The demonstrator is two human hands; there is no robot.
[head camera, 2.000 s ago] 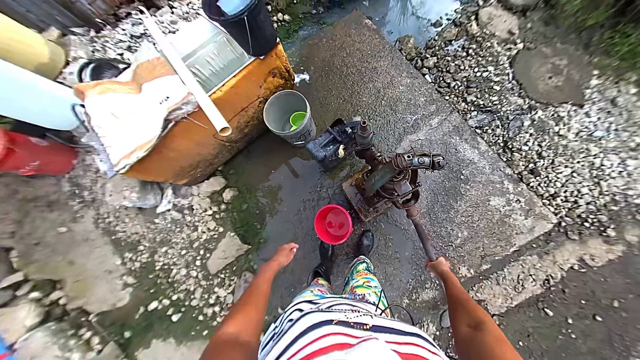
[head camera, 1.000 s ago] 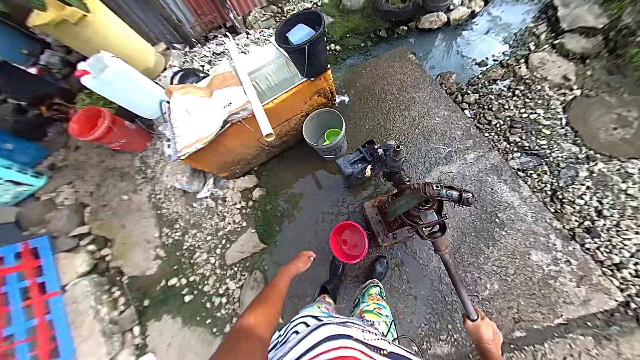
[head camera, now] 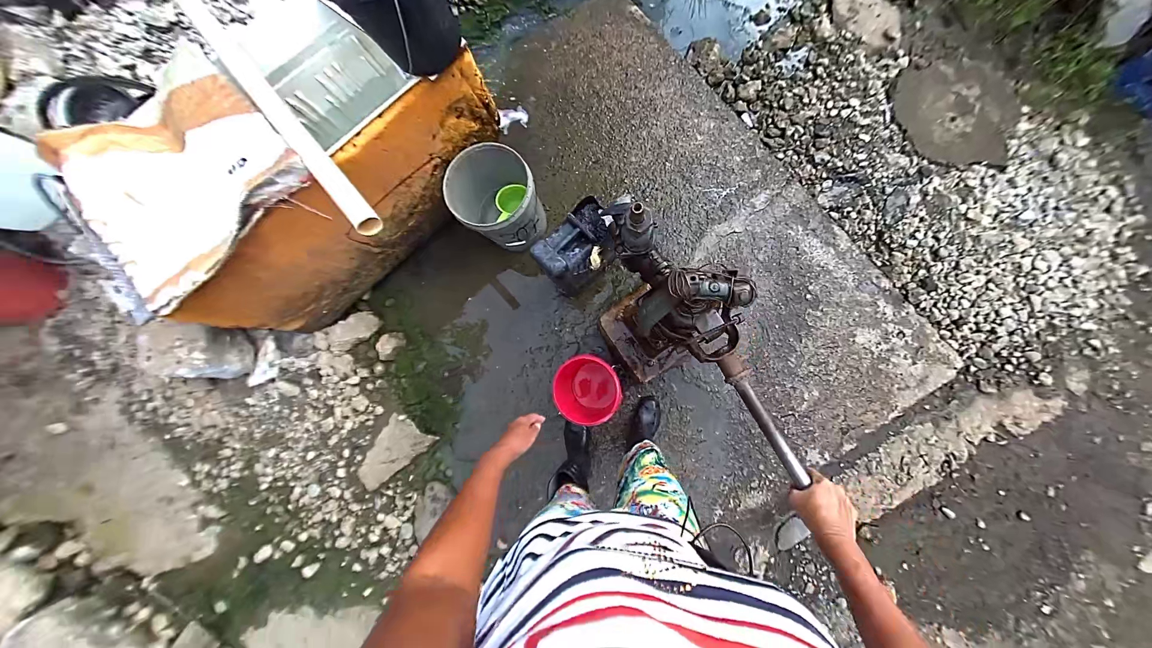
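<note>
My right hand point(head camera: 823, 508) is closed around the end of the long metal handle point(head camera: 769, 427) of a rusty hand water pump point(head camera: 688, 310). The pump stands on a small block on the wet concrete slab. My left hand point(head camera: 520, 434) hangs free beside a pinkish-red bucket point(head camera: 587, 390) with something shallow and shiny in its bottom; whether its fingers are apart is hard to see. That bucket rests just in front of my black boots point(head camera: 645, 418). A dark plastic jerrycan point(head camera: 569, 252) lies by the pump spout, and a grey bucket point(head camera: 490, 193) holding a green dipper point(head camera: 510, 199) stands behind it.
At the left an orange rusty box point(head camera: 342, 243) bears a woven sack point(head camera: 180, 180), a white pipe point(head camera: 297, 130) and a black bucket point(head camera: 405, 31). Loose stones point(head camera: 396, 450) lie left of my feet, gravel point(head camera: 1035, 261) at the right. The slab's edge point(head camera: 900, 423) runs near my right hand.
The view has swung about. My right hand stays on the pump handle throughout. The buckets and jerrycan keep their places around the pump.
</note>
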